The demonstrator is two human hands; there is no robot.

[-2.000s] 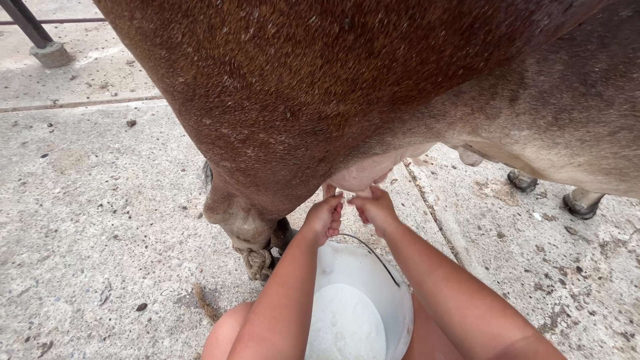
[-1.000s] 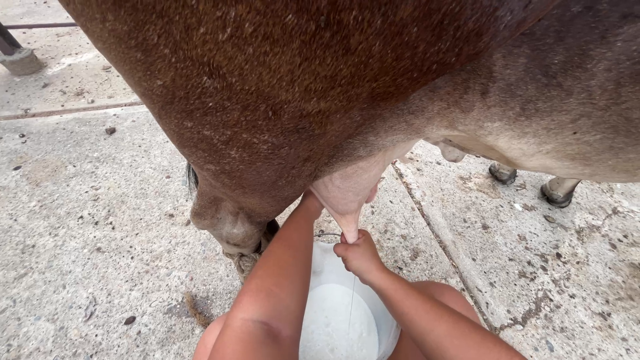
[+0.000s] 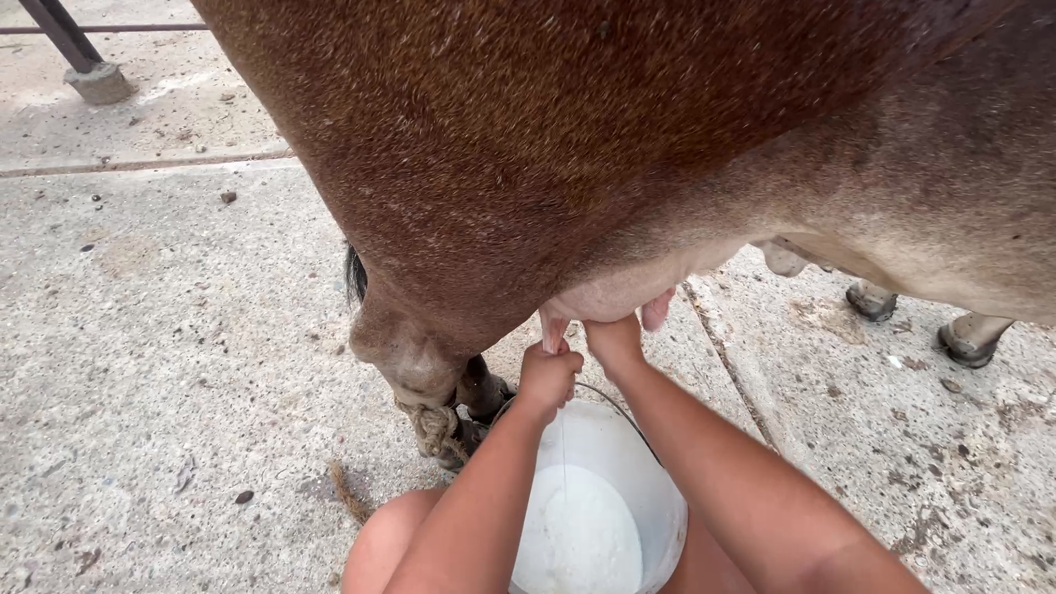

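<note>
A brown cow (image 3: 511,148) stands across the view, its pale udder (image 3: 615,293) low at the centre. My left hand (image 3: 549,378) is closed around a rear teat (image 3: 553,330), and a thin stream of milk runs from below it. My right hand (image 3: 615,342) is raised against the udder's underside; its fingers and whatever they hold are hidden. Another pink teat (image 3: 657,310) hangs just right of it. Between my knees is a white plastic bucket (image 3: 660,516) with a wire handle (image 3: 615,404), and white milk (image 3: 582,536) with froth lies in it.
Rope (image 3: 433,427) is tied around the cow's hind legs, its frayed end (image 3: 348,493) on the concrete floor (image 3: 165,396). The front hooves (image 3: 969,342) stand at the right. A metal post in a concrete footing (image 3: 99,82) is at the upper left.
My left hand has come down from the udder and now grips a teat low, while my right hand has gone up against the udder. The milk stream now falls from my left hand.
</note>
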